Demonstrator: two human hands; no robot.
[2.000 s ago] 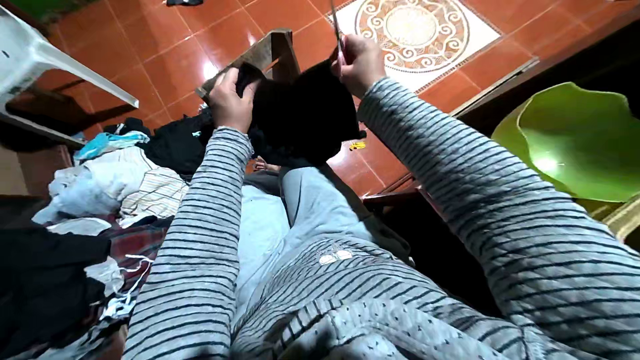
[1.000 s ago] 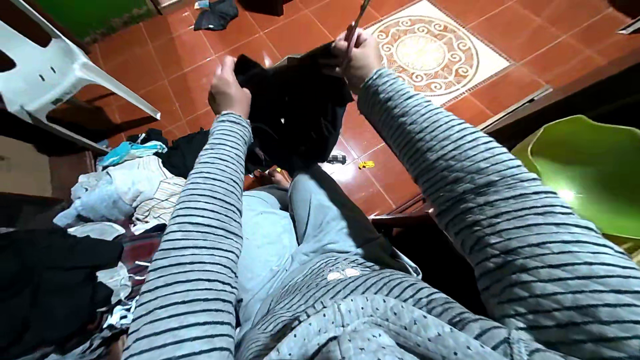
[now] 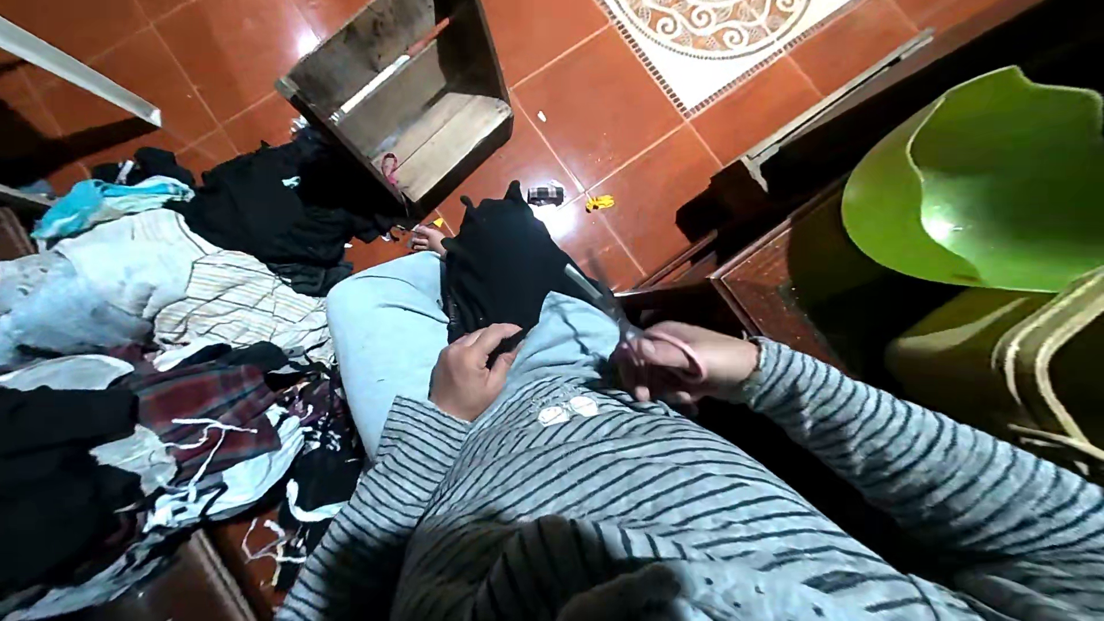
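A piece of black cloth [image 3: 500,259] lies over my thigh and knee. My left hand [image 3: 473,369] pinches its near edge between thumb and fingers, close to my lap. On the right, my right hand [image 3: 677,366] is closed around the pink handles of a pair of scissors [image 3: 595,291]. The blades point up and left toward the cloth's right edge, over my jeans [image 3: 388,315]; whether they touch the cloth I cannot tell.
Piled clothes [image 3: 241,293] lie at my left. Ahead on the tiled floor [image 3: 578,95] stands a wooden crate [image 3: 509,112], with a yellow toy [image 3: 599,203] and a dark toy car [image 3: 545,194] nearby. A green plastic basin [image 3: 888,198] is at the right, a white chair leg [image 3: 78,71] upper left.
Both hands have come down toward my lap from their raised position. The black cloth, held up between them before, now rests on my leg, and my right hand no longer holds it.
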